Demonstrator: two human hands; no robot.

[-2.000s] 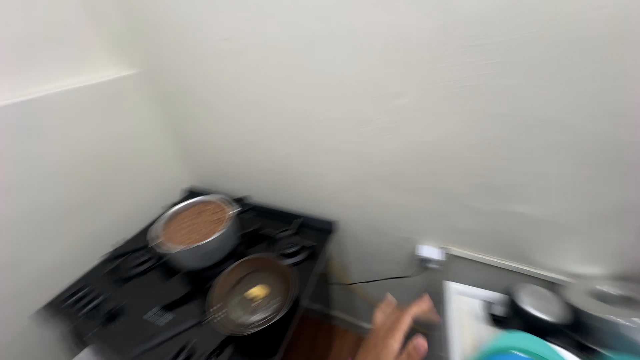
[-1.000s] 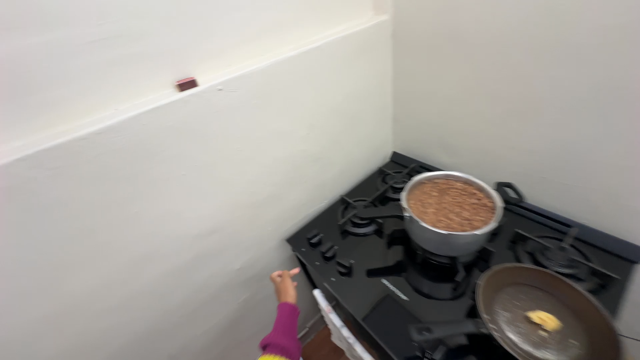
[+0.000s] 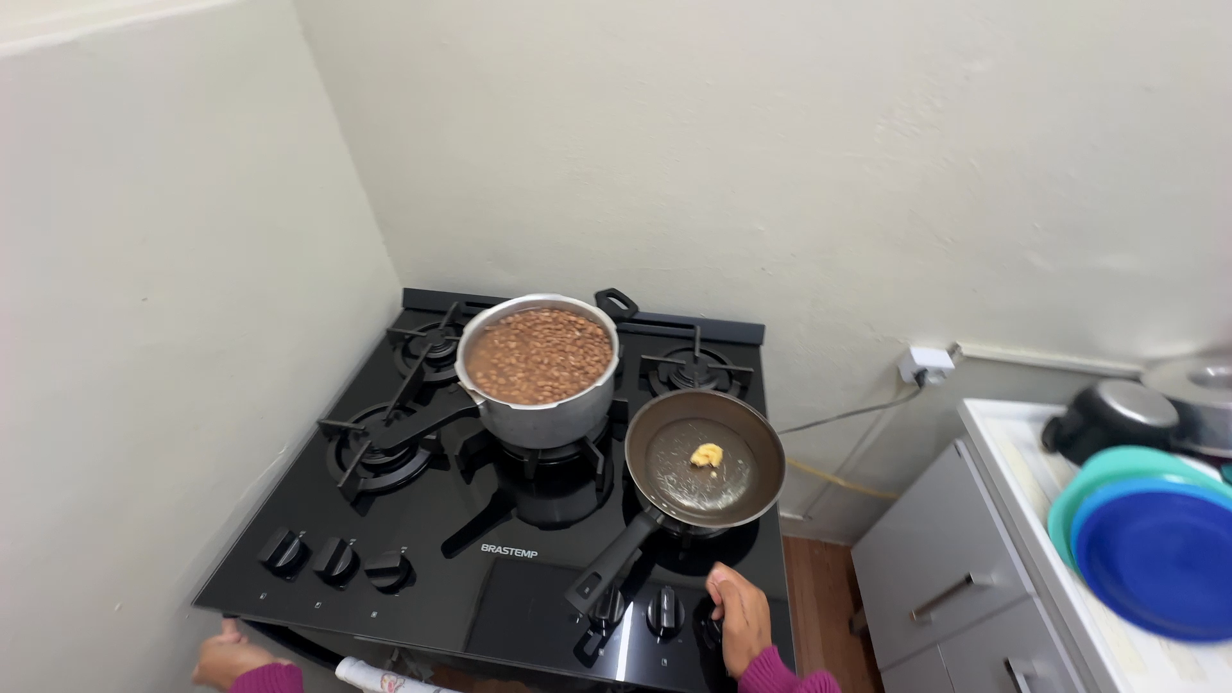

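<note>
My right hand (image 3: 741, 616) is at the front right of the black Brastemp gas stove (image 3: 520, 587), its curled fingers at the rightmost knob (image 3: 710, 628), which they partly hide. My left hand (image 3: 229, 658) is by the stove's front left corner, near the oven door handle (image 3: 289, 643); whether it grips anything is unclear. A frying pan (image 3: 664, 481) with a yellow lump of fat (image 3: 706, 455) sits on the front right burner, its handle pointing toward the front left. Left of it, an aluminium pot (image 3: 549, 423) full of beans in liquid (image 3: 544, 356) stands on the middle burner.
A cloth (image 3: 385, 679) hangs at the stove front. At right, a grey cabinet (image 3: 938, 568) with a white top carries blue and green plastic basins (image 3: 1169, 558) and a dark pot (image 3: 1112, 421). A cord runs from a wall plug (image 3: 926, 366) behind the stove. Walls border the left and back.
The view has swung back right since one second ago. My right hand, out of view then, is now at the knobs. My left hand remains near the stove's front left corner.
</note>
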